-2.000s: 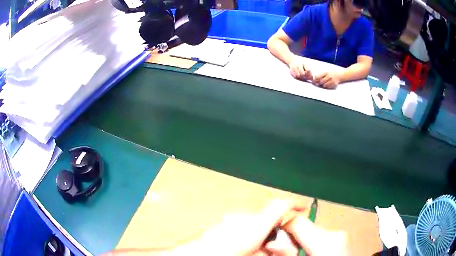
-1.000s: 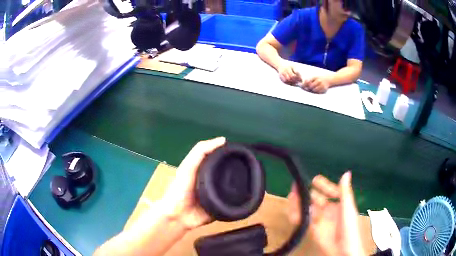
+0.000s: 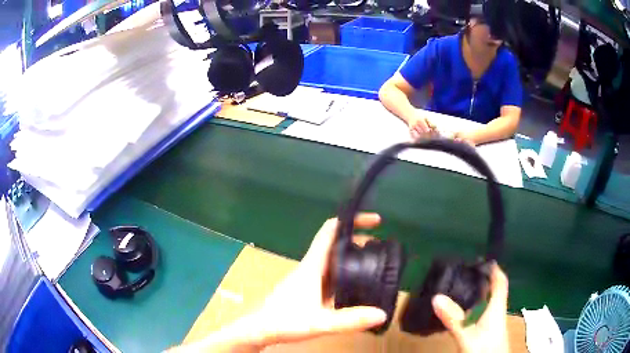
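Note:
Black over-ear headphones (image 3: 369, 276) are held upright above the brown mat, with the headband arching over the top and the ear cups hanging below. My left hand (image 3: 321, 296) grips the left ear cup, thumb in front and fingers behind. My right hand (image 3: 480, 314) grips the right ear cup, which is tilted, with the thumb on its front. The right hand is partly cut off by the lower edge. A second folded pair of black headphones (image 3: 124, 262) lies on the green bench at the left, with a white sticker on one cup.
A brown mat (image 3: 249, 296) lies below my hands. A white sheet stack (image 3: 103, 103) is at upper left and a blue bin (image 3: 34, 320) at lower left. A light blue fan (image 3: 602, 324) and white piece (image 3: 542, 331) are at lower right. A person in blue (image 3: 459, 83) sits opposite.
The headphones have turned from lying sideways to upright, headband on top. My right hand has closed on the right cup. The green tool seen two seconds ago no longer shows.

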